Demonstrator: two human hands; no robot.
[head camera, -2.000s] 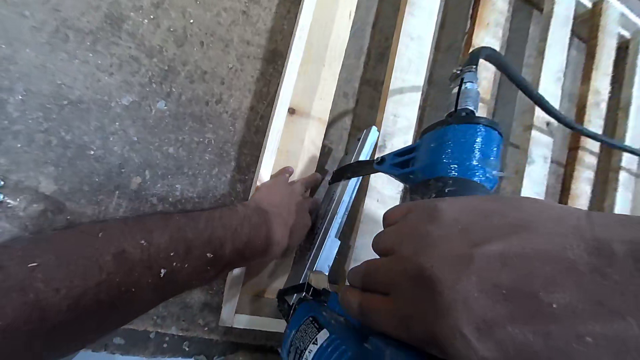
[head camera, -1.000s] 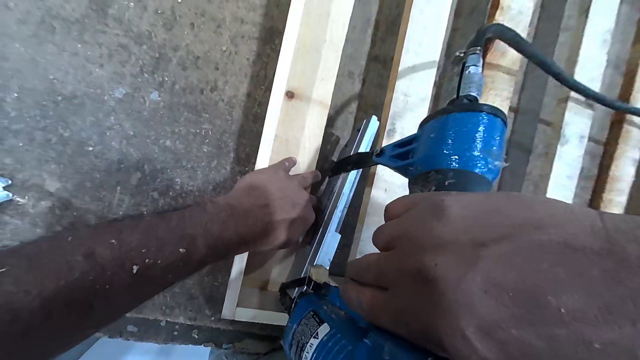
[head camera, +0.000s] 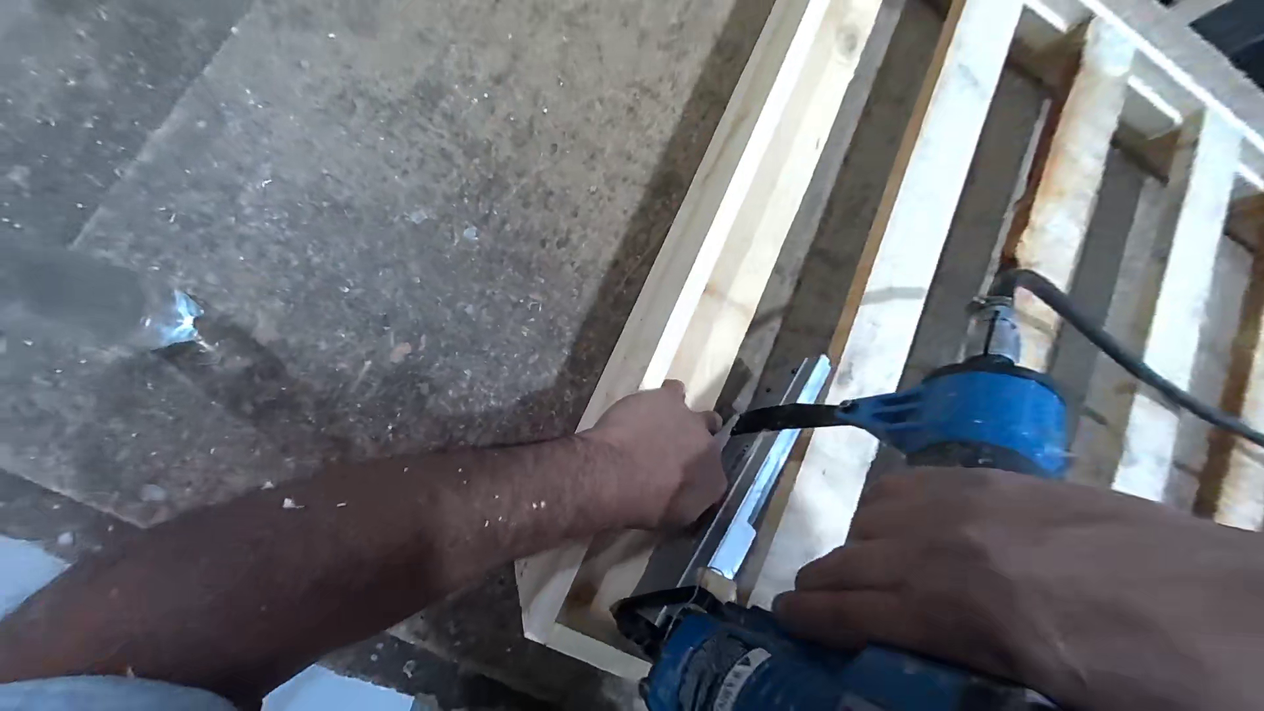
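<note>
My right hand (head camera: 968, 563) is wrapped round the body of a blue pneumatic nail gun (head camera: 987, 415) at the lower right. Its metal magazine rail (head camera: 765, 484) slants up between a board and a slat of a wooden frame. My left hand (head camera: 662, 454) rests on the frame's outer board (head camera: 736, 316), left of the magazine, its fingertips close to the tool's black hook. Whether it also grips the board's edge is hidden. The gun's nose is at the bottom, by the frame's near end, partly out of view.
A dark air hose (head camera: 1116, 355) runs from the gun over the pale wooden slats (head camera: 1175, 296) at the right. Concrete floor (head camera: 395, 247) with scattered debris lies at the left, with a bright scrap (head camera: 183, 318) on it. White pieces (head camera: 336, 691) lie at the bottom left.
The view has shifted, showing more floor at the left. My left hand stays on the outer board, and my right hand stays on the nail gun.
</note>
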